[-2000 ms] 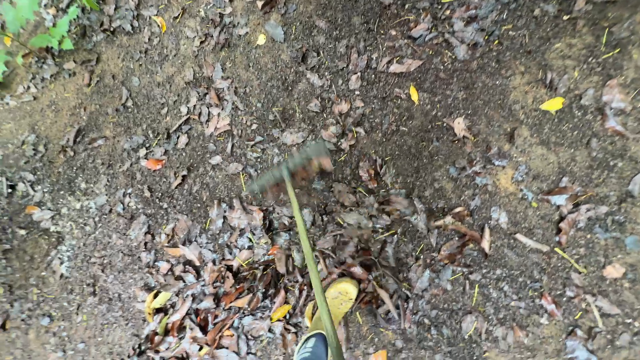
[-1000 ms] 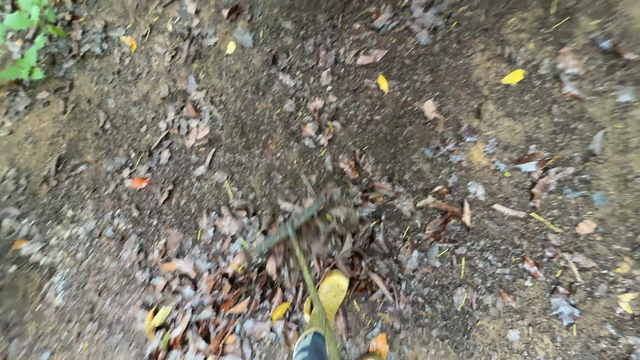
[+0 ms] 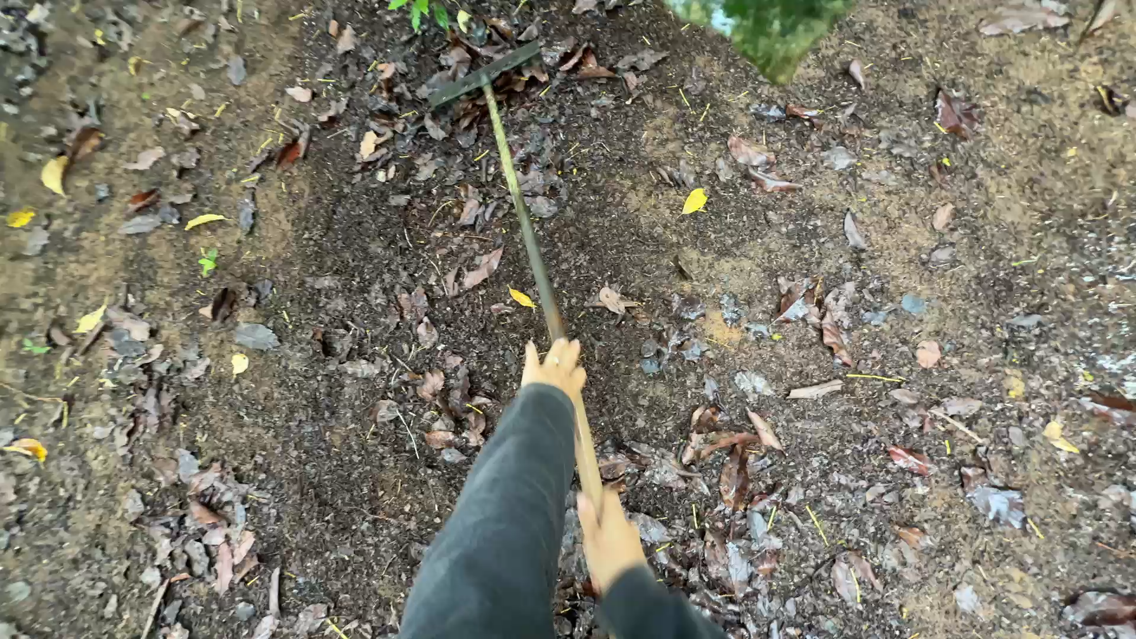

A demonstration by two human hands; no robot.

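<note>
A rake with a long wooden handle (image 3: 524,213) reaches from the bottom centre up to its flat head (image 3: 485,74), which rests among brown dead leaves near the top of the view. My left hand (image 3: 556,366), in a dark sleeve, grips the handle about midway along. Lower on the handle, my right hand (image 3: 611,540) is wrapped around it close to the bottom edge. The rake's tines are not clearly visible, and the lower end of the handle is hidden by my hand and sleeve.
Damp soil (image 3: 355,266) strewn with dead leaves surrounds the rake. A small green plant (image 3: 421,11) grows at the top edge, left of centre. Some blurred green foliage (image 3: 781,31) shows at the top right. More leaves lie clustered at the lower left (image 3: 213,532).
The rake head has moved away from near the yellow-soled shoe to the leaves farther ahead. Both hands have come into view on the handle; the shoe is out of view.
</note>
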